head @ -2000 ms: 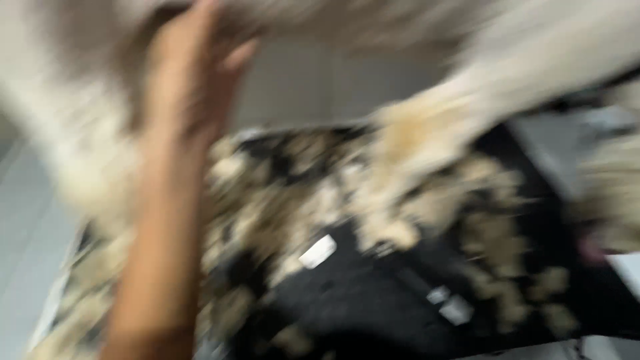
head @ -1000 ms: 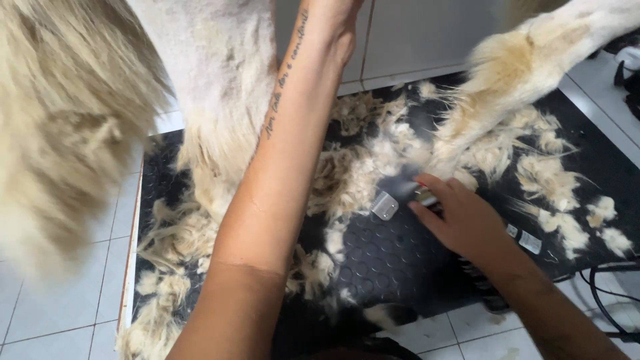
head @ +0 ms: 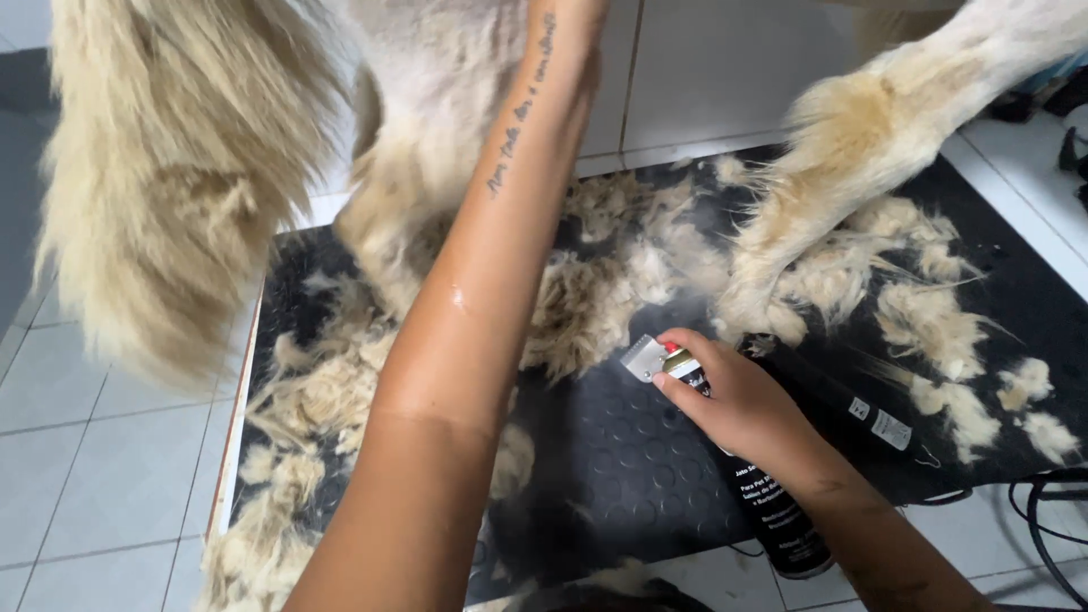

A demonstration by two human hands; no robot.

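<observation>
My right hand (head: 731,391) is closed around a black aerosol can (head: 778,510), its red nozzle under my index finger. A metal clipper blade (head: 643,359) sits at my thumb tip, right by the nozzle; whether I pinch it is unclear. Faint mist hangs nearby. Black clippers (head: 850,408) with pale labels lie on the mat beyond this hand. My left forearm reaches up past the animal's clipped leg (head: 425,127); my left hand (head: 574,13) is cut off at the top edge, fingers hidden. Another pale leg (head: 850,161) stands on the black table mat (head: 612,476).
Tufts of cut fur (head: 586,314) cover much of the ribbed mat. Long shaggy fur (head: 178,178) hangs at the left. A black cable (head: 1033,510) loops by the table's right front corner. White floor tiles (head: 102,459) surround the table.
My right hand, out of view two seconds ago, came in with the can and blade one second ago. It is still low over the mat. My left arm stays reached upward.
</observation>
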